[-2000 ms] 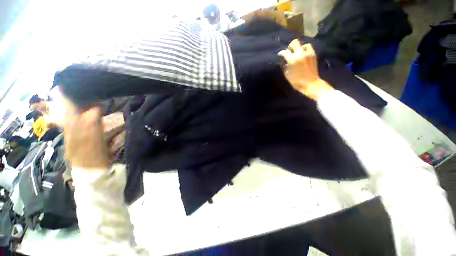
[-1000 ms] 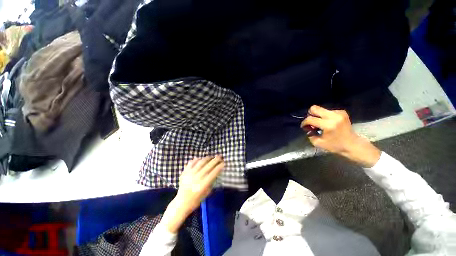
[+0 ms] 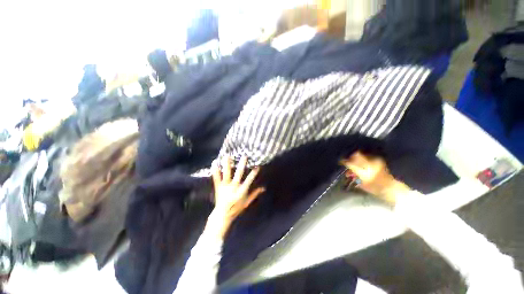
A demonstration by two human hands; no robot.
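Observation:
The dark padded coat lies spread over the white table, its near part hanging at the table's front edge. The checked lining lies across the coat as a broad black-and-white panel that looks striped. My left hand is flat with fingers spread on the coat, fingertips at the lining's lower left end. My right hand is blurred, at the coat's near edge, fingers bent; something small and reddish shows at the fingertips, too blurred to name. A thin light line runs along the coat edge between the hands. No needle can be made out.
The white table has a red-and-blue sticker near its right corner. A brown garment and dark grey garments lie at the left. Blue bins with dark garments stand at the right. The far background is overexposed.
The view has tilted up. The checked lining now lies higher up across the coat instead of near the front edge. My left hand has moved off the panel's near corner and spread on the coat.

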